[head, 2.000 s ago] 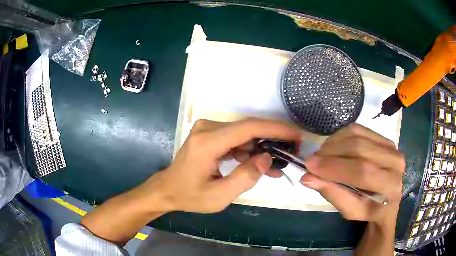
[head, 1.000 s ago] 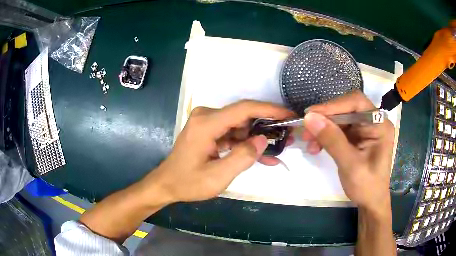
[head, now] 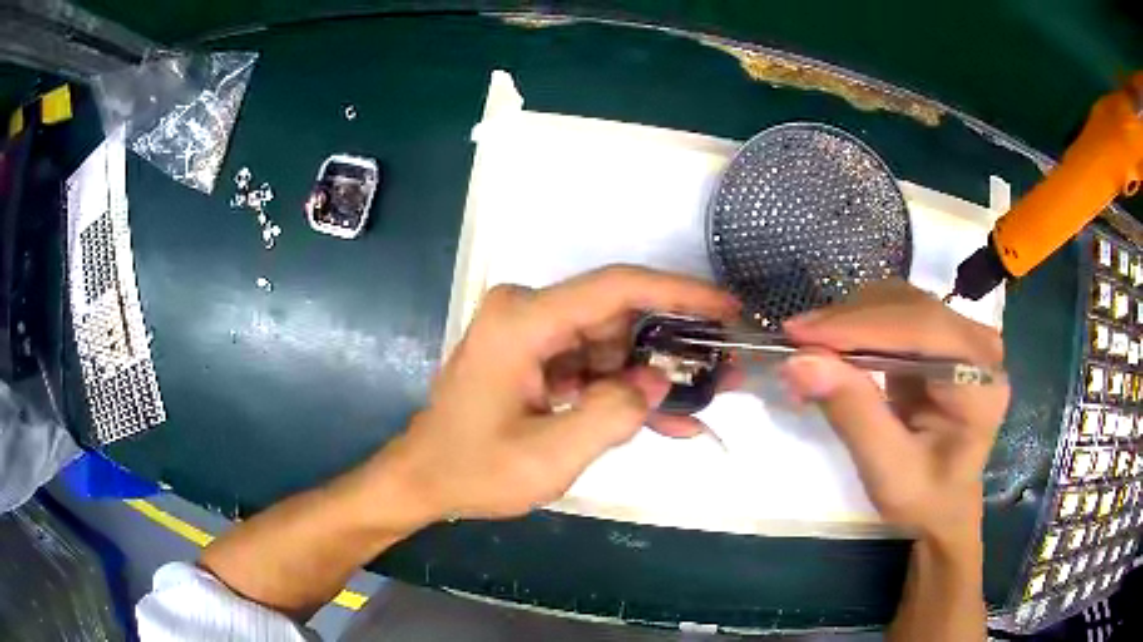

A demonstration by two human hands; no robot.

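My left hand holds a dark watch case between thumb and fingers above the white work sheet. The case's open inside faces up and shows a small silvery part. My right hand holds slim silver tweezers between thumb and fingers. The tweezers lie nearly level, and their tips reach into the upper part of the case. The tips are too blurred to tell whether they grip anything.
A round screw tray sits behind my hands. An orange electric screwdriver lies right, above a component tray. Left are a second case, small loose parts, a zip bag and a perforated tray.
My right hand lifted and turned the tweezers from a steep slant to nearly level. The case now shows more of its inside. My left hand keeps its hold.
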